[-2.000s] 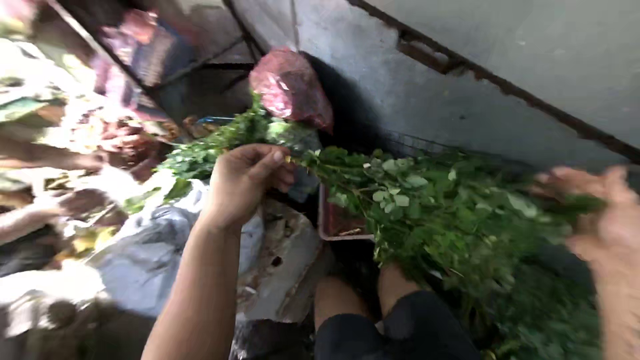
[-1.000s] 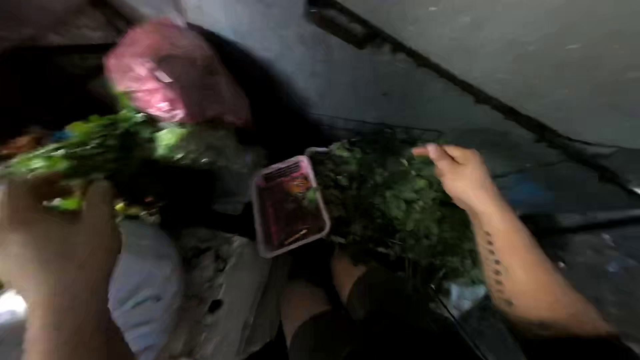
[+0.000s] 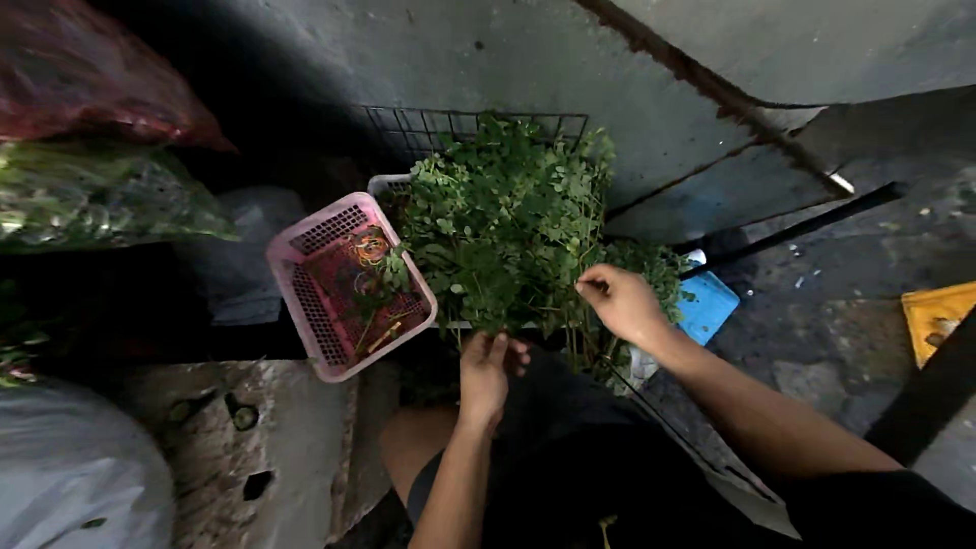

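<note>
A large heap of leafy green herbs (image 3: 511, 206) fills a container in front of me, with a wire rack (image 3: 412, 126) behind it. My left hand (image 3: 488, 366) is at the heap's near edge, fingers curled at some leaves; whether it grips them is unclear. My right hand (image 3: 621, 297) is at the heap's right side, thumb and forefinger pinched together near thin stems; I cannot tell if a stem is between them. Left of the heap a pink plastic basket (image 3: 293, 267) sits tilted, holding rubber bands (image 3: 370, 246), some stems and a few leaves.
Red (image 3: 91, 84) and clear (image 3: 99, 194) plastic bags of produce lie at the upper left, a pale sack (image 3: 76, 465) at the lower left. A worn slab (image 3: 290, 427) lies beside my leg. Blue (image 3: 709, 305) and yellow (image 3: 938, 313) plastic items rest on the floor at right, near a dark bar (image 3: 808, 221).
The view has swung to the right. My left hand, earlier over greens at the left, is now at the near edge of the heap. The bunch stretched between my hands two seconds ago is no longer held up.
</note>
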